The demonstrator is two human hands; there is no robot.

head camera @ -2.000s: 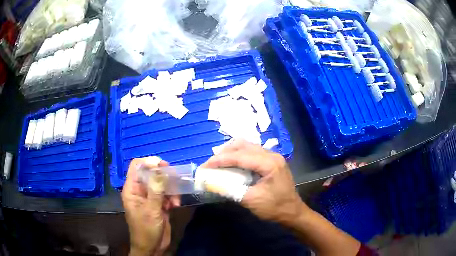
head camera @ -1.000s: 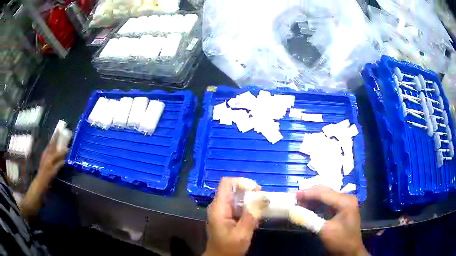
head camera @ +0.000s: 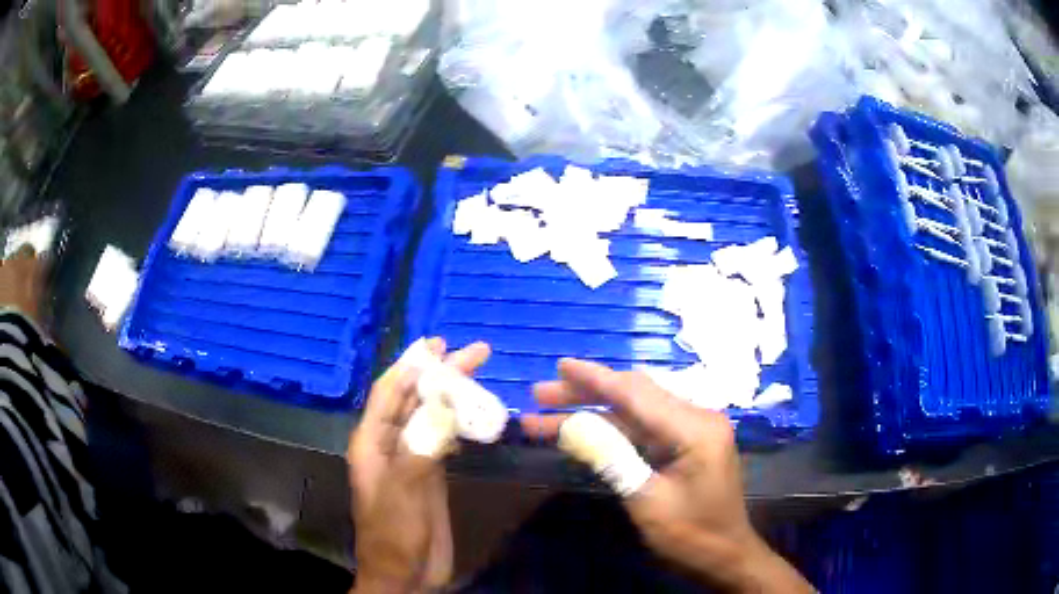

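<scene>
My left hand (head camera: 401, 464), with pale wraps on its fingers, holds a short white cylindrical unit (head camera: 468, 400) in front of the middle blue tray (head camera: 523, 337). My right hand (head camera: 650, 453) is just right of it, fingers apart and empty, with a pale wrap on the thumb. White flat inserts (head camera: 720, 325) lie loosely piled in the middle tray. Several finished white units (head camera: 261, 224) stand side by side in the left blue tray (head camera: 250, 331). White stemmed caps (head camera: 975, 232) lie in rows on the stacked blue trays at right (head camera: 929, 360).
A clear blister tray (head camera: 308, 122) with white units is at the back left. Crumpled clear bags (head camera: 557, 93) lie behind the trays. A white piece (head camera: 113, 284) lies left of the left tray. Another person's striped sleeve (head camera: 41, 429) and blurred hand are at the left edge.
The view has swung left since the first frame. My hands have moved apart; my right hand has let go of the white unit, which stays in my left hand. The other person's hand has moved left.
</scene>
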